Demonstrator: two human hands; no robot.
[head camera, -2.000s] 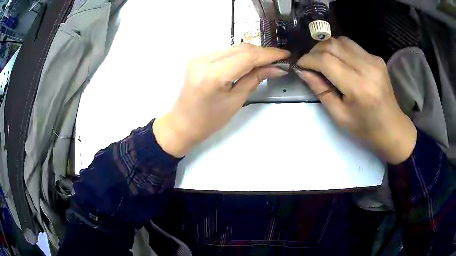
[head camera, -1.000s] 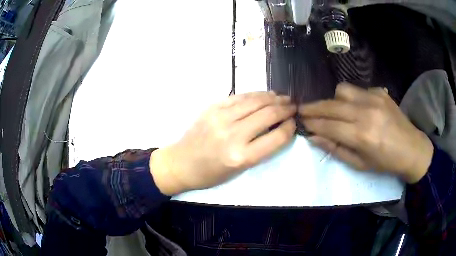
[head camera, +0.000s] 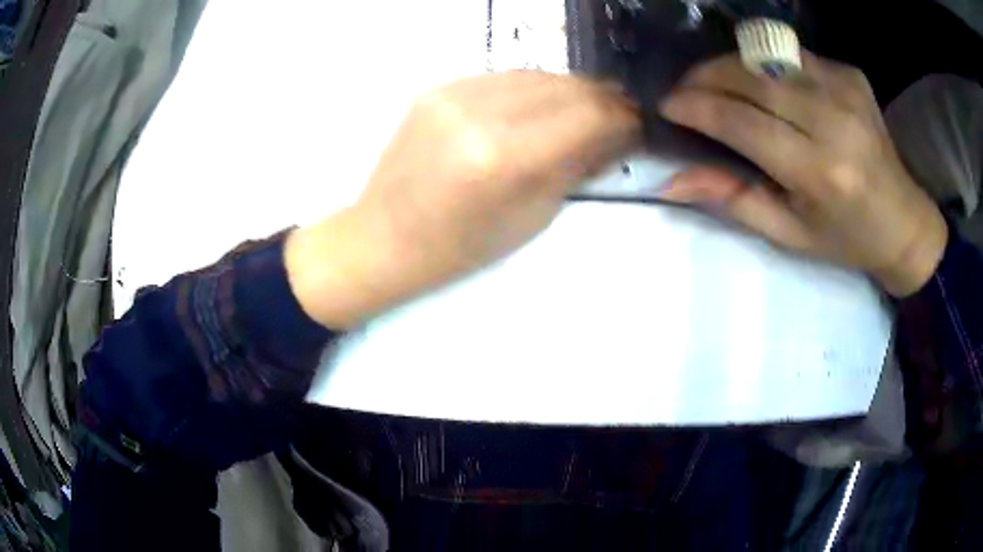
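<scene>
A dark brown twill panel (head camera: 614, 54) lies on the machine bed, under and behind my fingers at the top centre. My left hand (head camera: 517, 162) is blurred; its fingertips pinch the near edge of the brown panel. My right hand (head camera: 798, 162) is beside it, with its fingers on the same edge and the thumb low over the bed. The fingertips of both hands nearly meet. The white ribbed tension knob (head camera: 770, 46) is just above my right hand. The needle area is cut off and unclear at the top edge.
The white table (head camera: 604, 323) ends in a curved front edge before the wearer's lap. Grey garments (head camera: 75, 183) with a long brown band (head camera: 35, 119) hang along the left side. Grey cloth (head camera: 940, 135) bulges at the right. More grey cloth (head camera: 259, 501) lies low on the left.
Both hands first drew the brown panel's edge toward the wearer, then moved back up toward the machine. The camera view has shifted, with the machine head now mostly out of the picture.
</scene>
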